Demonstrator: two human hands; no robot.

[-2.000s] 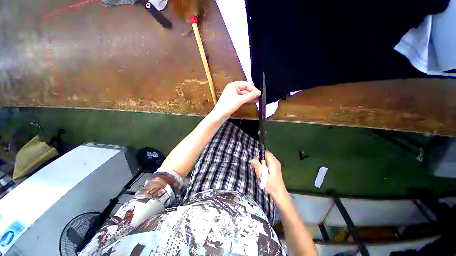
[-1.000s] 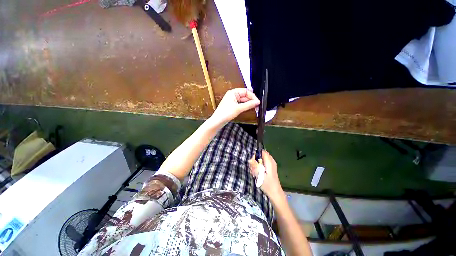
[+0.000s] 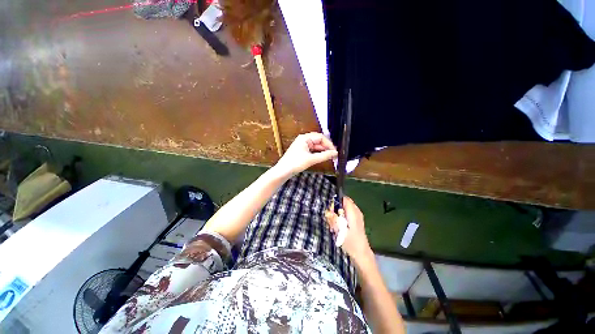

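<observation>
A large black cut panel (image 3: pixel 430 72) lies on the brown table with white paper sheets (image 3: pixel 305 59) showing along its left side and under its near corner. My left hand (image 3: pixel 306 154) pinches the near left corner of the black panel at the table's front edge. My right hand (image 3: pixel 349 228), just in front of the table edge, holds the fabric shears (image 3: pixel 344 140) by the handles. The long dark blades point away from me and lie over the panel's left corner, beside my left fingertips. The blades look close together.
A feather duster (image 3: pixel 266 98) lies left of the panel, with a dark tool (image 3: pixel 212 39) and a grey bundle (image 3: pixel 163 6) beyond. White fabric (image 3: pixel 549 111) lies at the right. A fan (image 3: pixel 104 297) and white cabinet (image 3: pixel 78 241) stand lower left.
The table and everything on it sit slightly lower in the view. My left hand is also lower, still pinching the corner. The shears stay in my right hand over the corner.
</observation>
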